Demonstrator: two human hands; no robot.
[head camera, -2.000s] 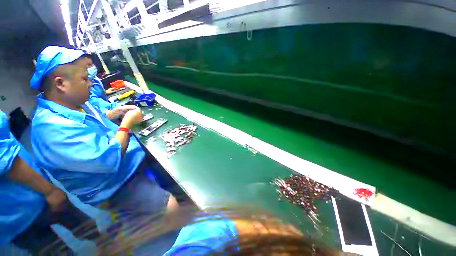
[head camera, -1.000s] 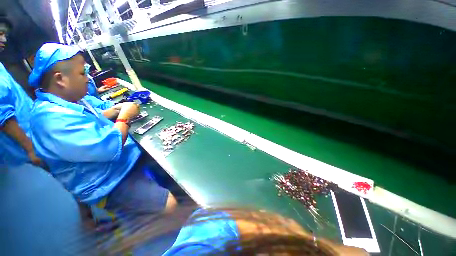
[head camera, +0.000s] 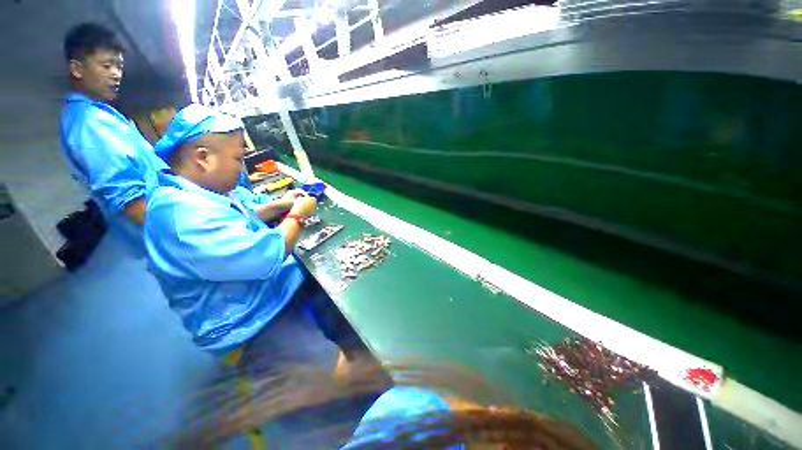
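A black flat panel with white borders (head camera: 677, 420) lies on the bench at the lower right, cut off by the picture's bottom edge. A heap of tiny dark red-brown parts with thin silvery wires (head camera: 587, 369) lies just left of it. Tiny red parts (head camera: 702, 378) lie on the white edge strip (head camera: 563, 309) beyond the panel. My own hands are not clearly visible; a blue sleeve (head camera: 403, 417) and blurred brown hair-like strands show at the bottom edge.
A seated person in blue smock and cap (head camera: 215, 250) works at the bench (head camera: 431, 316) on the left, beside a pale parts heap (head camera: 364, 253), a flat unit (head camera: 320, 235) and a blue tray (head camera: 313, 189). Another person stands behind (head camera: 105, 145). The green conveyor (head camera: 528, 250) runs beyond the strip.
The view has turned left and up, so the bench things sit further right and lower. The panel is now cut off at the bottom. The standing person's head and upper body now show.
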